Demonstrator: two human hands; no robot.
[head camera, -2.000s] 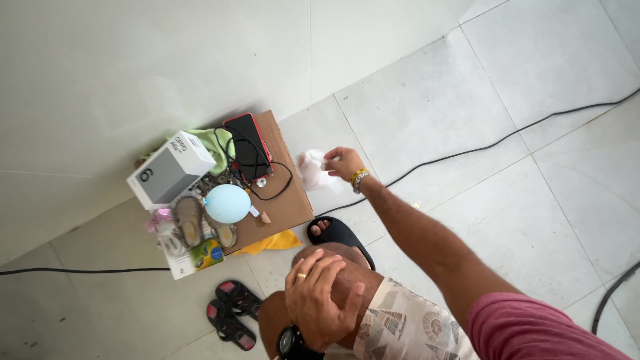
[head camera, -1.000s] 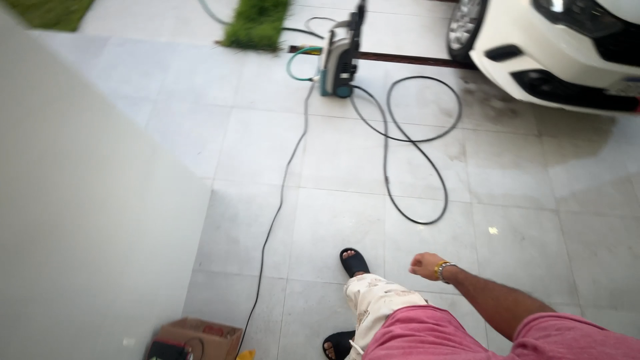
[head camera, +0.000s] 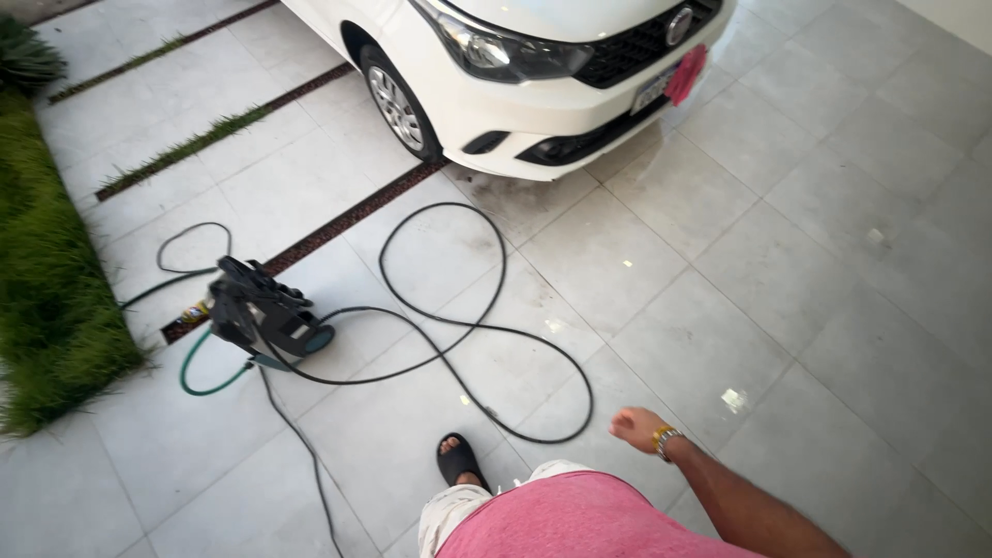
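Observation:
My right hand (head camera: 637, 428) hangs at the lower right over the tiled floor, fingers curled, with a bracelet on the wrist; whether anything is inside it does not show. My left hand is out of the picture. Nearest to my right hand, a black hose (head camera: 587, 387) lies in loops on the tiles. It runs to a pressure washer (head camera: 267, 314) at the left, which has a green hose (head camera: 194, 390) beside it. Ahead stands a white car (head camera: 496, 101), a pink cloth (head camera: 685, 76) hanging at its front plate.
A grass strip (head camera: 54, 271) borders the tiles on the left. Narrow planted channels (head camera: 364, 205) cross the floor. A dark cable (head camera: 306, 438) runs from the washer toward the bottom edge. Small pale patches (head camera: 733, 400) mark the floor at the right.
The view has swung from a cardboard box by a wall to the car and washer. Two seconds ago my right hand touched a whitish thing on the floor; my left hand, then on my knee, has left view.

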